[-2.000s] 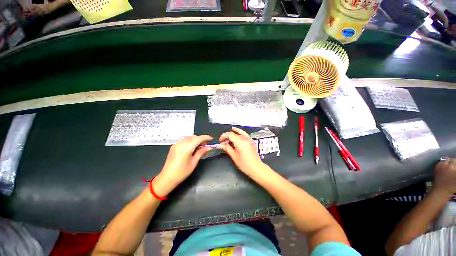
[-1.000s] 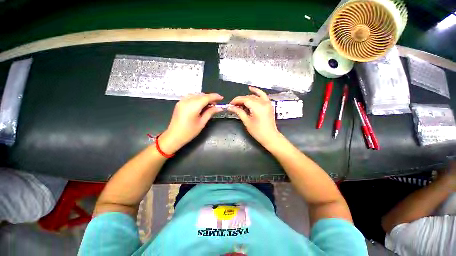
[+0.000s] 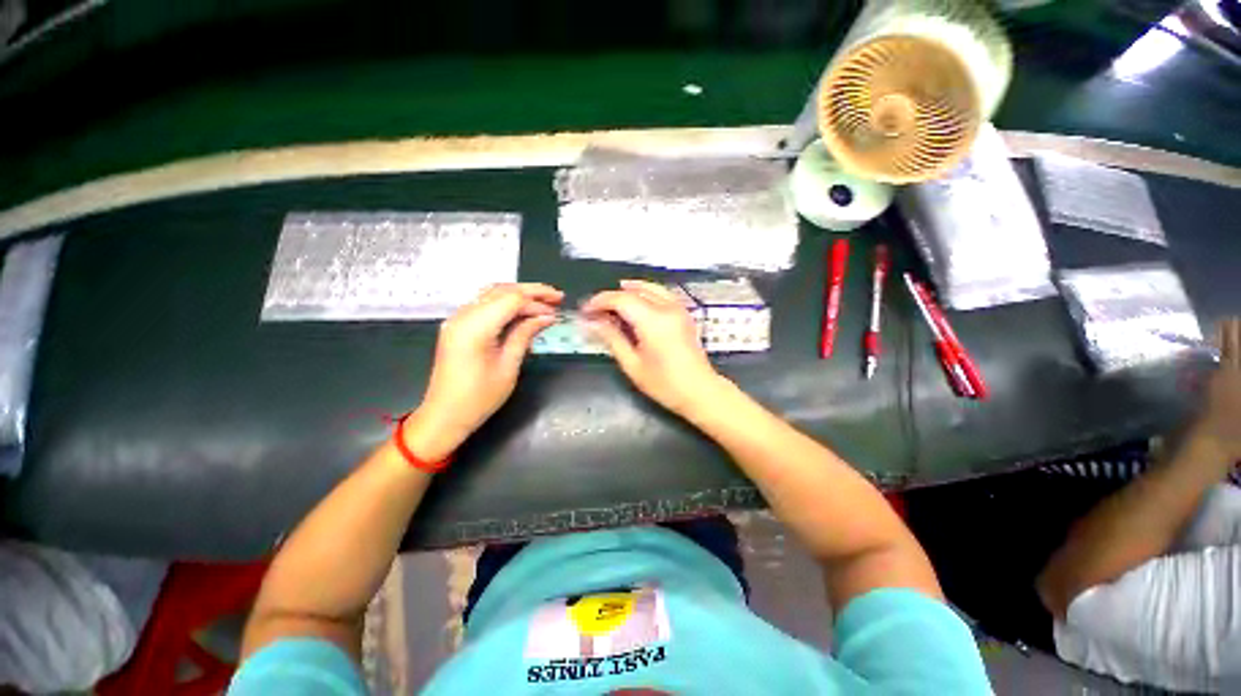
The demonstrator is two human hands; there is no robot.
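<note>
A light blue and white segmented panel point(image 3: 555, 339) lies on the green mat under my fingertips. My left hand point(image 3: 487, 340) pinches a small piece at the panel's left part. My right hand point(image 3: 648, 335) has its fingertips on the same small piece; its fingers hide most of it. Another dotted white panel part point(image 3: 736, 326) with dark gaps shows just right of my right hand. Whether it joins the panel under my fingers is hidden.
A flat panel pack point(image 3: 392, 265) lies at left, a silvery panel stack point(image 3: 676, 211) behind my hands. A desk fan point(image 3: 898, 116), red pens point(image 3: 834, 299), a cable and plastic-wrapped bundles point(image 3: 976, 231) are at right. A neighbour's arm point(image 3: 1157, 510) is at far right.
The camera view has shifted. My fingertips have moved slightly apart, and more of the light blue panel shows below them. The neighbour's hand at right has moved.
</note>
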